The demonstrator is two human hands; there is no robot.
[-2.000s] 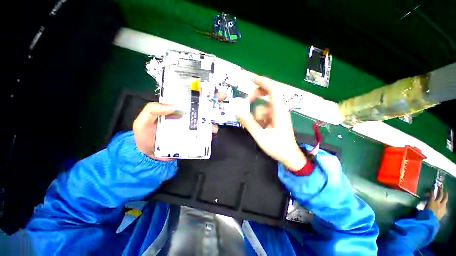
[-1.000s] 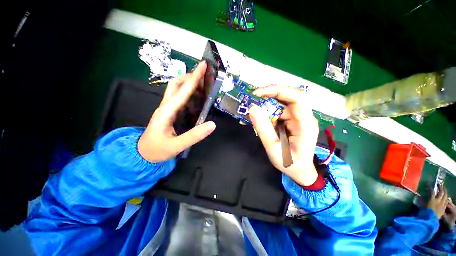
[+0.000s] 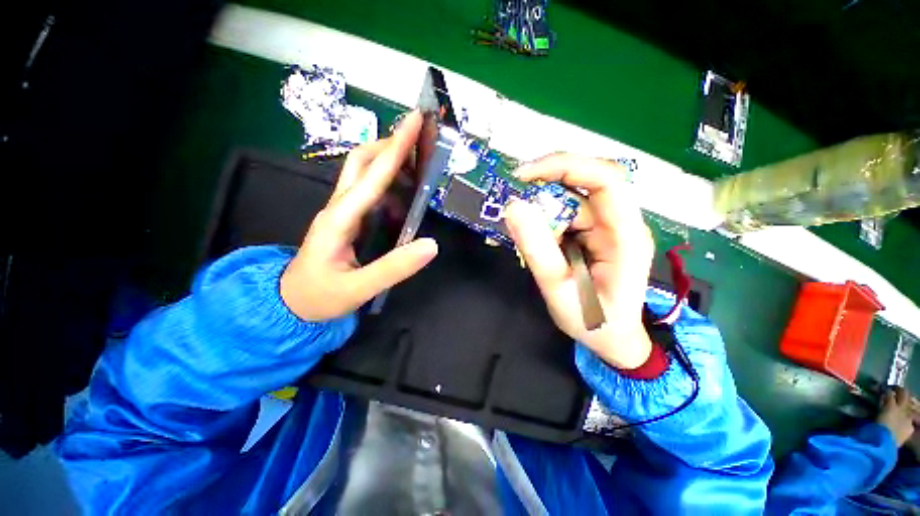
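My left hand (image 3: 348, 237) holds a phone mid-frame with screen (image 3: 426, 191) nearly edge-on, its dark side towards my palm. My right hand (image 3: 595, 242) grips a main board (image 3: 469, 199), blue-dark with silver shields, between thumb and fingers. The board's far end is close against the frame's inner side; whether it is joined by a cable cannot be told. Metal tweezers (image 3: 585, 287) are tucked in my right palm. Both hands are above a black tray (image 3: 454, 333).
A silvery board pile (image 3: 325, 109) lies at the upper left, a dark board pile (image 3: 521, 25) at the top. Another phone frame (image 3: 721, 118) lies on the green mat. A taped post (image 3: 817, 186) slants in at right. A red bin (image 3: 829, 328) and another person's hand (image 3: 895, 411) are at right.
Since two seconds ago, the frame has turned from its inner face showing to nearly edge-on, and my right hand has closed on the board. In the last second the hands have hardly changed.
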